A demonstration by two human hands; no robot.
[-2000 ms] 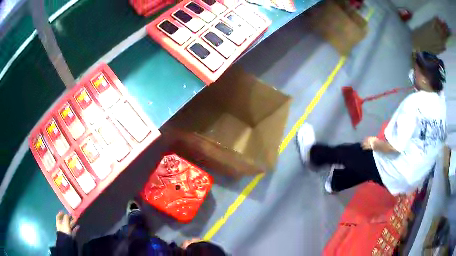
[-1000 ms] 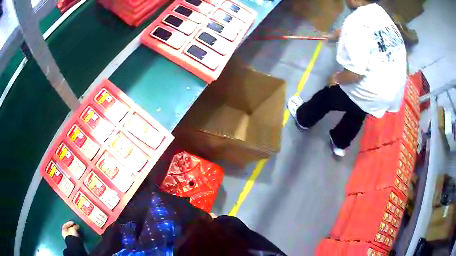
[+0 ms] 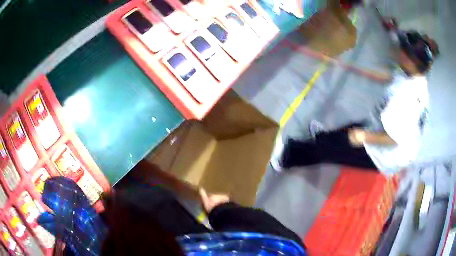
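A red phone tray [image 3: 187, 102] lies on the green bench, holding pale keypad phones with dark screens [image 3: 137, 22] in two rows. A second red tray [image 3: 82, 142], cut off at the left edge, holds phones with red-yellow labels [image 3: 36, 107] on their screens. My right hand [image 3: 214, 199] is low in the middle, in front of the cardboard box and apart from both trays. It is small and blurred, and nothing shows in it. My left hand is not visible; a blue plaid sleeve [image 3: 70, 210] covers part of the left tray.
An open cardboard box [image 3: 235, 160] stands on the floor against the bench edge. A person in a white shirt [image 3: 402, 120] is at the right, beside red stacked trays [image 3: 345, 215]. A yellow line [image 3: 302, 95] crosses the grey floor. Another brown box [image 3: 337, 30] is at the back.
The view has moved closer to the dark-screen tray, and the labelled tray has slid to the left edge. My right hand has come into clear view; my left hand has gone from sight.
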